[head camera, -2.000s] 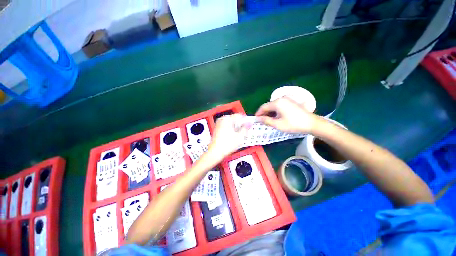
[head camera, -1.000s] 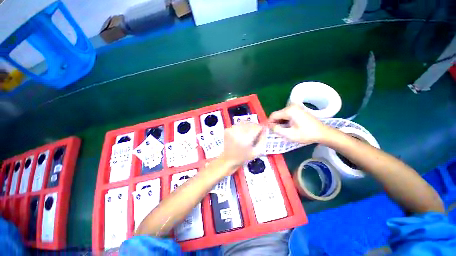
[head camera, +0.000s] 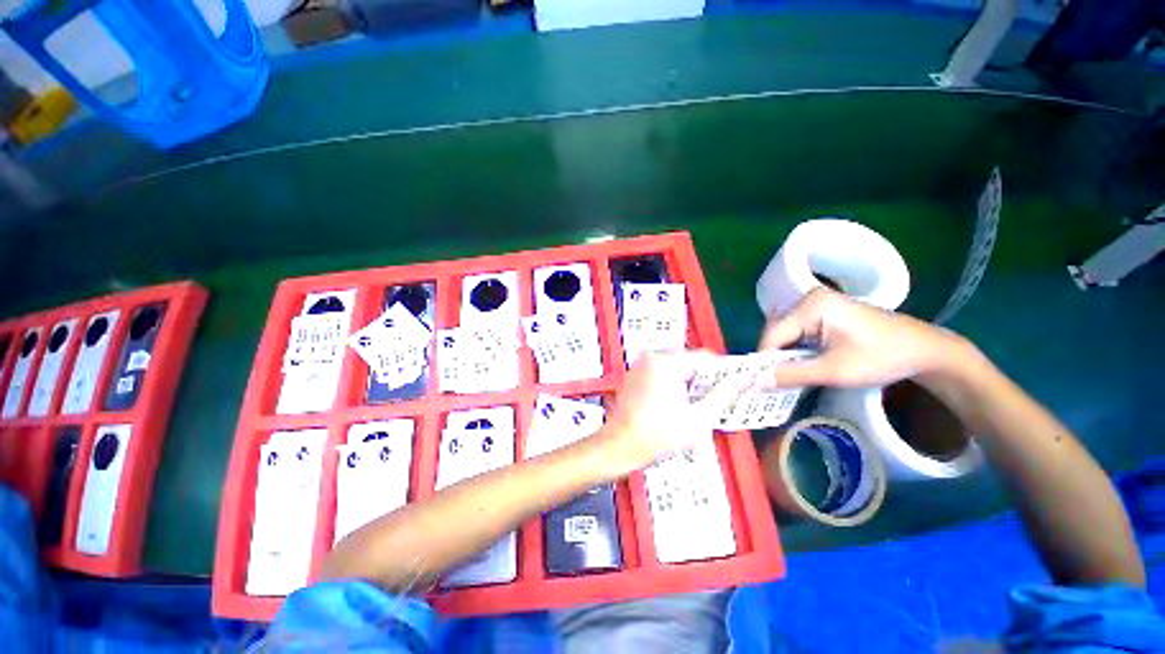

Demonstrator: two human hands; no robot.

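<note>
A red tray (head camera: 498, 600) holds flat white and dark handsets in two rows of five compartments, with white printed labels lying loose or tilted over most of them. My left hand (head camera: 667, 406) is over the tray's right side and grips the left end of a printed label strip (head camera: 756, 403). My right hand (head camera: 850, 342) pinches the strip further right, above the tray's right edge. The strip lies between the two hands; my fingers partly hide it. A handset (head camera: 690, 517) at the bottom right lies partly under labels below my left hand.
White rolls (head camera: 853, 256) stand right of the tray, one partly hidden by my right forearm. A tan ring with bluish inside (head camera: 833, 470) is beside them. A pale ribbon (head camera: 981, 243) curls up behind. A second red tray (head camera: 151, 434) is left. A blue stool (head camera: 179, 90) is top left.
The view has shifted. More labels now lie on the tray's right-hand handsets, including the bottom right one, which was uncovered before. My hands still hold the strip, its visible part now shorter.
</note>
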